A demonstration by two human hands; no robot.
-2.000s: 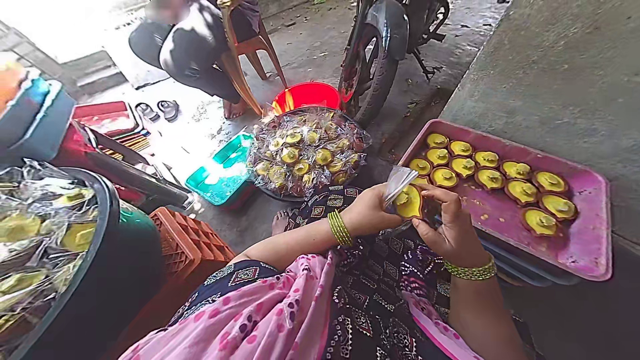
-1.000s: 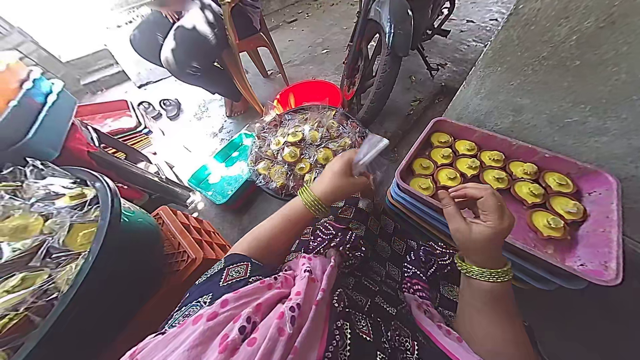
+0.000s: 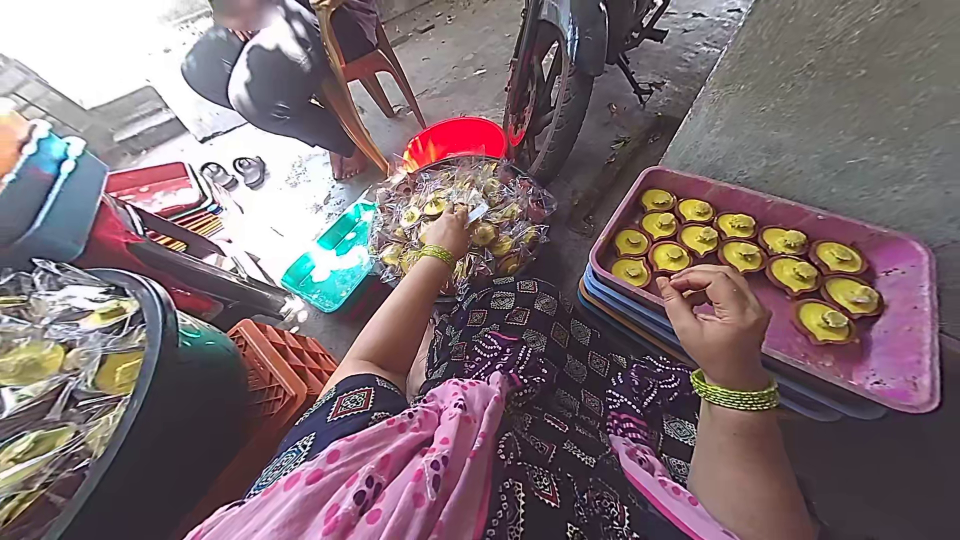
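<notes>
Small clay lamps filled with yellow wax point(image 3: 793, 274) stand in rows on a pink plastic tray point(image 3: 904, 337) at the right. My right hand point(image 3: 716, 319) hovers at the tray's near edge, fingertips together, and nothing shows between them. At the centre, my left hand point(image 3: 448, 234) reaches over a round heap of wrapped lamps point(image 3: 484, 232) in clear plastic. A small white, clear-looking piece point(image 3: 477, 213) shows at its fingers; whether it is a wrapper or a stack of wrappers I cannot tell.
A dark tub point(image 3: 150, 330) of wrapped lamps is at the left, beside an orange crate point(image 3: 289, 360). A turquoise tray point(image 3: 334, 262) and red basin point(image 3: 457, 139) flank the heap. Beyond are a motorcycle wheel point(image 3: 551, 105), a plastic chair point(image 3: 375, 64) and a crouched person point(image 3: 277, 75).
Both hands were together on a lamp two seconds ago, then came apart. My left hand has moved forward over the wrapped heap; my right hand has gone to the pink tray.
</notes>
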